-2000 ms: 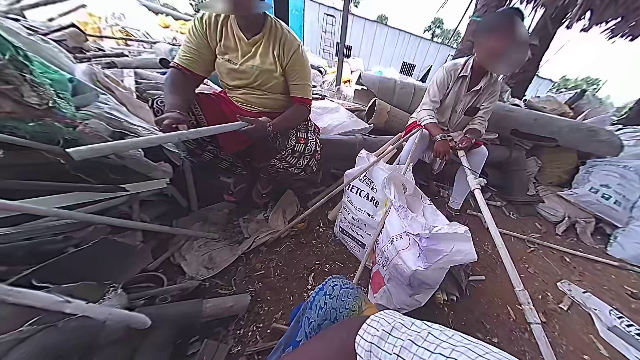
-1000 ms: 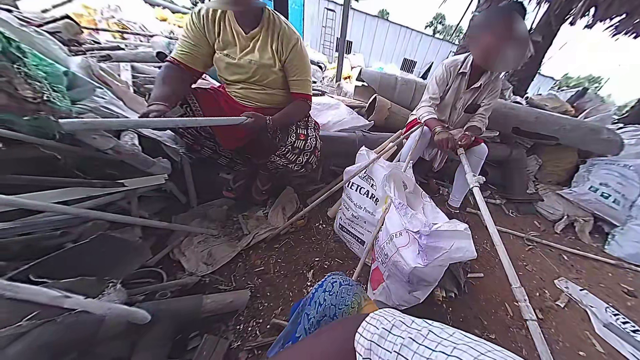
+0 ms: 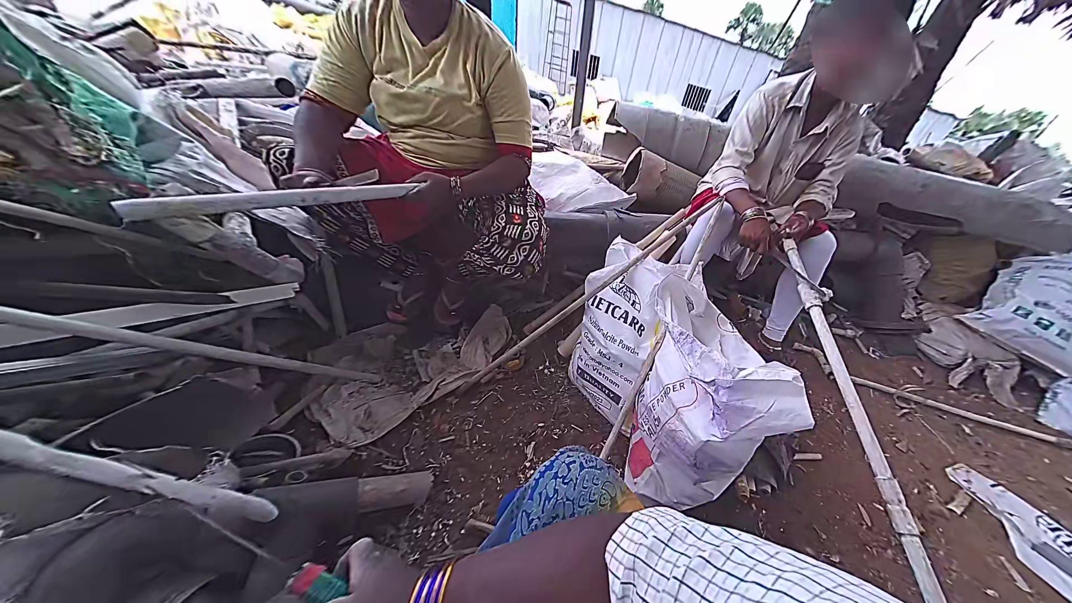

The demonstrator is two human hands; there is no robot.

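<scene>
At the bottom edge my right hand (image 3: 373,574), with thin bangles at its wrist, is closed around something wrapped in red and green (image 3: 318,584); the rest of this thing is cut off below. My left hand is not in view. A long pale pole (image 3: 134,477) enters from the left and ends up and to the left of my right hand. Past my forearm, blue patterned cloth (image 3: 574,494) lies beside a white woven sack (image 3: 703,394). A thin stick (image 3: 641,377) leans on the sack.
A seated person in a yellow top (image 3: 435,92) holds a pale flat strip (image 3: 268,199). Another seated person (image 3: 779,142) grips a long jointed pole (image 3: 863,419). Scrap pipes (image 3: 394,492) and strips crowd the left; large pipes (image 3: 946,201) lie behind.
My right hand has come into view at the bottom with the red and green wrapped thing. The strip held by the person in yellow has shifted.
</scene>
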